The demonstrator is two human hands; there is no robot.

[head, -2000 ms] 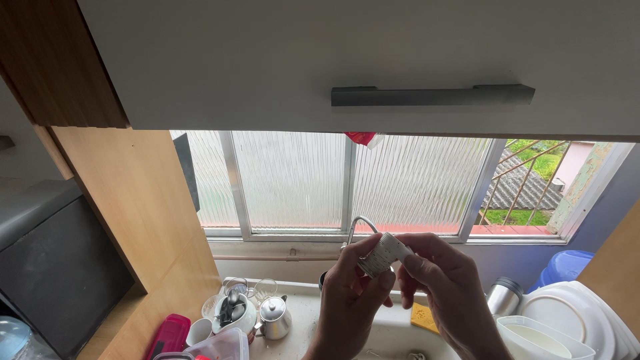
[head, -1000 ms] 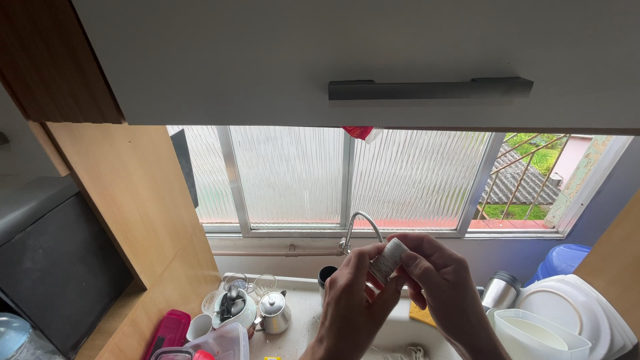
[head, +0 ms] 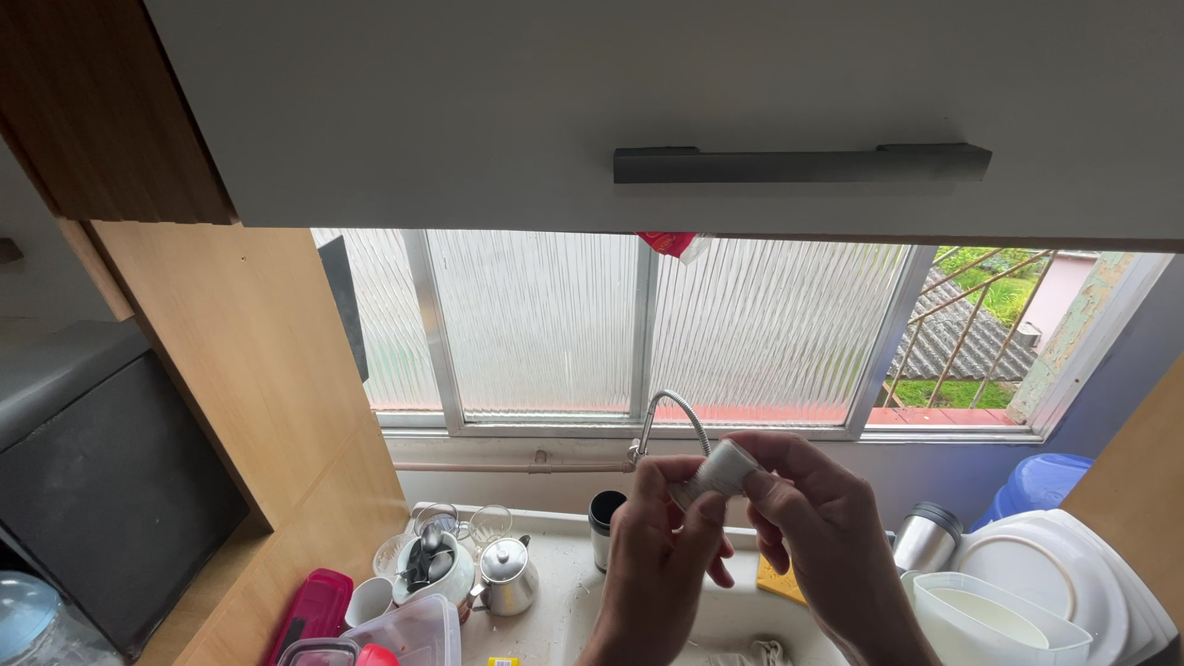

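Observation:
My left hand [head: 661, 546] and my right hand [head: 809, 518] are raised together above the sink, both gripping a small whitish cylindrical piece [head: 723, 469]. The left fingers wrap its lower left end, and the right thumb and fingers pinch its upper right end. What the piece is cannot be told. Behind the hands rises a curved metal faucet [head: 680, 396], partly hidden by them. A black-rimmed tumbler [head: 601, 529] stands just left of my left hand. The white sink basin [head: 721, 615] lies below, with a pale cloth-like thing at its bottom.
At left on the counter are a metal teapot [head: 508, 575], a utensil holder [head: 444, 578], a white mug [head: 369, 601] and a clear plastic container [head: 421, 629]. A yellow sponge [head: 780, 581], a steel tumbler [head: 927, 536] and stacked white plates [head: 1017, 569] are at right. A cabinet handle [head: 800, 166] juts out overhead.
Both hands stay on the small piece while its tilt and the finger positions change. The black-rimmed tumbler, mostly hidden two seconds ago, shows more fully.

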